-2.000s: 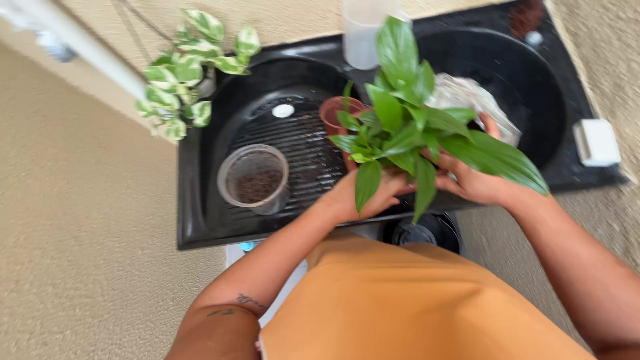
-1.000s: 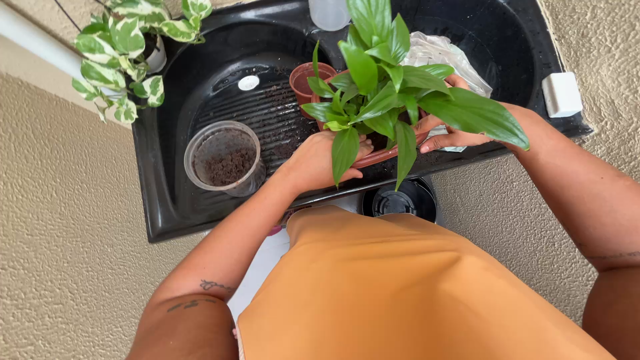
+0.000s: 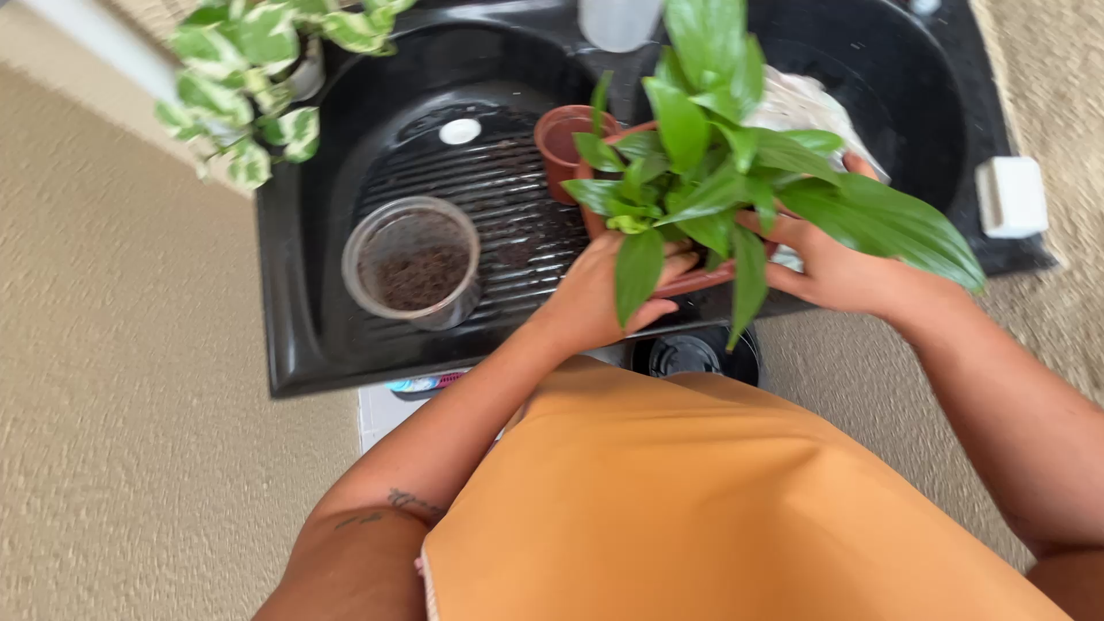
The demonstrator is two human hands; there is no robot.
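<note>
A leafy green potted plant [image 3: 707,172] stands in a reddish-brown plastic planter [image 3: 699,280] at the front edge of a black double sink. My left hand [image 3: 604,280] reaches over the planter's near left rim, its fingers partly hidden under the leaves. At the right end, my right hand [image 3: 819,259] lies on the planter, fingers apart among the leaves; whether it grips is hidden. Directly behind the planter's left end is a small reddish-brown pot [image 3: 565,147]. A clear plastic tub [image 3: 410,259] with dark soil stands on the ribbed sink floor to the left.
The black sink [image 3: 302,345] has loose soil on its ribs. A crumpled plastic bag [image 3: 802,108] lies in the right basin. A white block [image 3: 1012,197] sits on the right rim, a translucent container [image 3: 619,19] at the back, a variegated plant [image 3: 250,78] at the back left. Black pots [image 3: 690,354] are below.
My left hand's fingers have moved in under the leaves at the planter's near rim. The view has shifted.
</note>
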